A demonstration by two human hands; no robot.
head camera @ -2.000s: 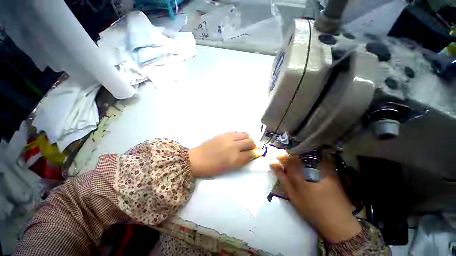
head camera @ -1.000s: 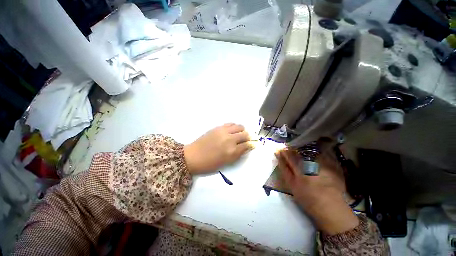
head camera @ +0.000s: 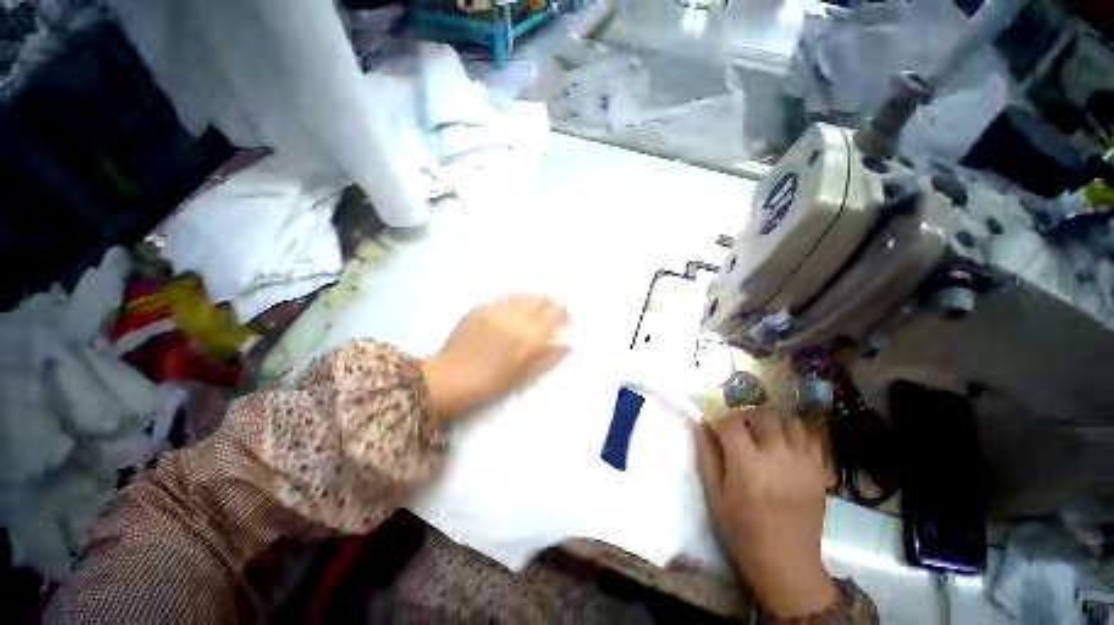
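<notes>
A navy tab lies flat on a white cut panel in front of the sewing machine head. The panel blends into the white table, so its edges are hard to tell. My left hand lies palm down on the white cloth, left of the tab; its fingertips are blurred and its grip is unclear. My right hand rests palm down at the panel's right side, below the needle area, fingers close together. Whether it grips the cloth is hidden.
A dark bent edge guide stands left of the needle. Scissors and a black phone lie right of my right hand. White pieces are piled at the back left, beside a hanging white cloth. The worn table edge runs along the front.
The view has shifted. My hands have moved away from the needle and farther apart. The navy tab now shows whole on the white panel, and the edge guide and needle area are uncovered.
</notes>
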